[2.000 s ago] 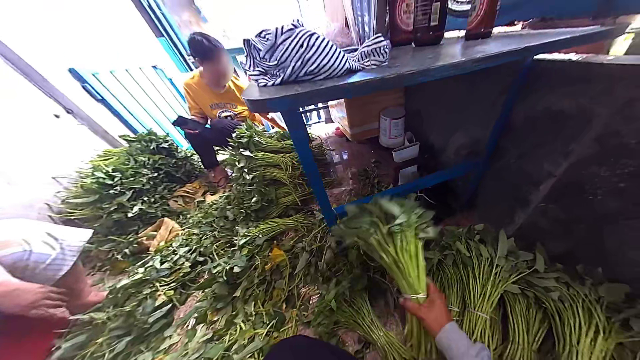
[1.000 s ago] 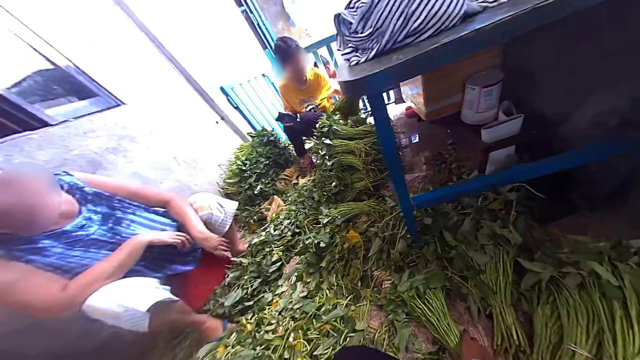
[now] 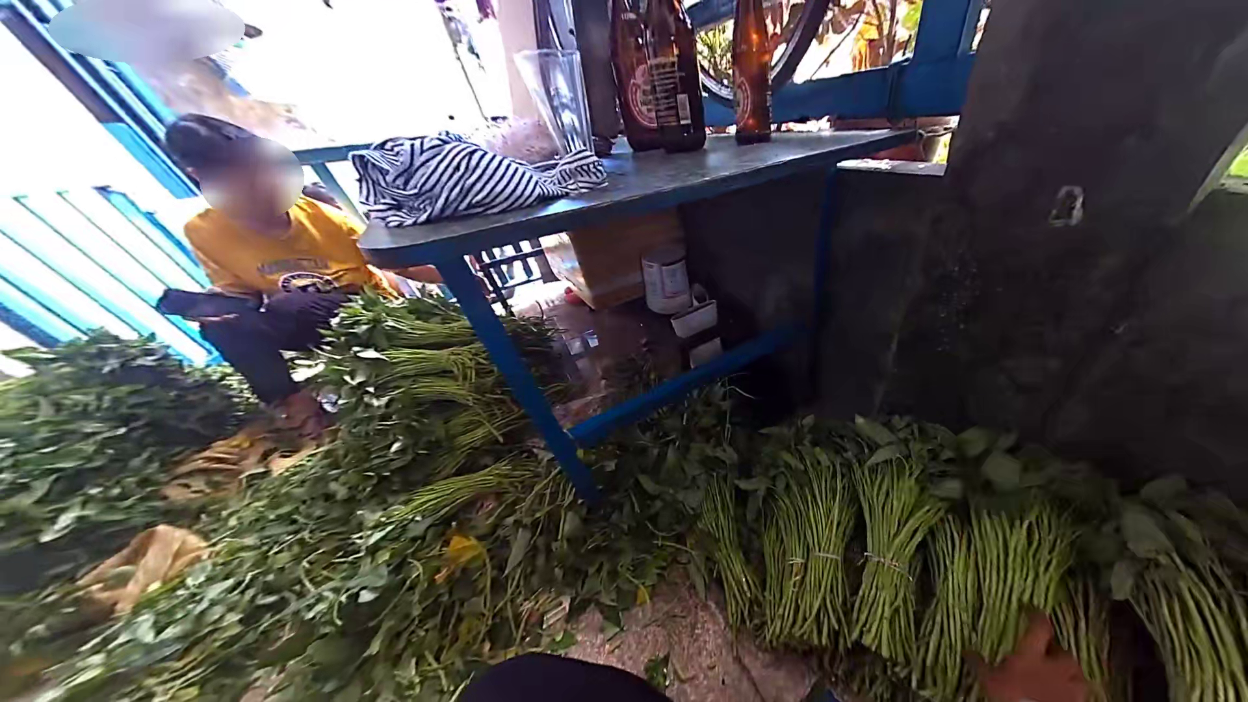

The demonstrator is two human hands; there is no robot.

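Tied bundles of long-stemmed leafy greens (image 3: pixel 892 575) stand in a row along the dark wall at the lower right. What appears to be my right hand (image 3: pixel 1038 663) shows at the bottom edge, against the stems of one bundle (image 3: pixel 1019 575); its fingers are too blurred and cut off to tell their grip. My left hand is out of view. A broad heap of loose greens (image 3: pixel 322 585) covers the floor at the lower left, and more stems (image 3: pixel 439 380) lie stacked beside the table leg.
A blue-legged table (image 3: pixel 780 161) bears a striped cloth (image 3: pixel 448 180), a clear glass (image 3: pixel 561 102) and brown bottles (image 3: pixel 673 88). Beneath are a can (image 3: pixel 666 280) and a cardboard box (image 3: pixel 624 253). A person in a yellow shirt (image 3: pixel 283 244) sits behind the greens. My dark-clothed knee (image 3: pixel 565 680) shows below.
Two seconds ago my right hand held up a bundle of greens in front of the row; that raised bundle no longer shows there. The view swung left and back, and the person in blue has left it.
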